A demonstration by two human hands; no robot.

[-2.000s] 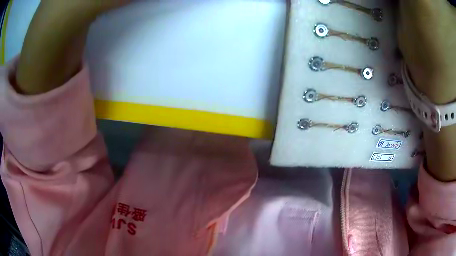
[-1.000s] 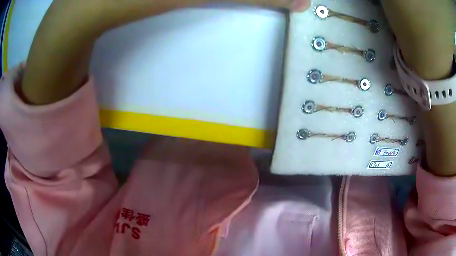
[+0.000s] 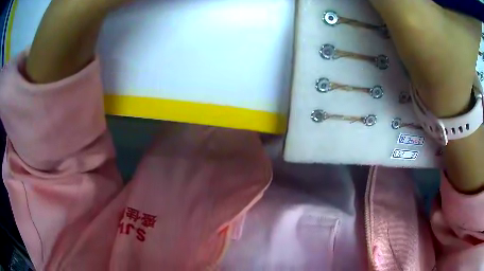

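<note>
A white foam board (image 3: pixel 339 143) lies at the right, its front edge over the bench edge near my lap. It holds rows of paired silver ring-like parts (image 3: pixel 329 51) joined by thin copper-coloured wires (image 3: pixel 347 88). Two small blue-outlined labels (image 3: pixel 410 139) sit near its front edge. My right hand (image 3: pixel 424 58) reaches over the board's right part, hiding some parts; its fingers are cut off by the top edge. A pale wristband is on that wrist. My left forearm runs out at the top left, and my left hand is out of the picture.
The white bench top (image 3: pixel 196 58) has a yellow tape strip (image 3: pixel 196 113) along its front edge. More small parts (image 3: pixel 480 74) show at the far right edge. A dark blue shape (image 3: pixel 464 7) at the top right is unclear. My pink jacket (image 3: pixel 186 201) fills the bottom.
The board and bench edge sit higher in the picture. My left fingertips, earlier at the board's left edge, have gone out of view. My right hand and wrist cover a different part of the board.
</note>
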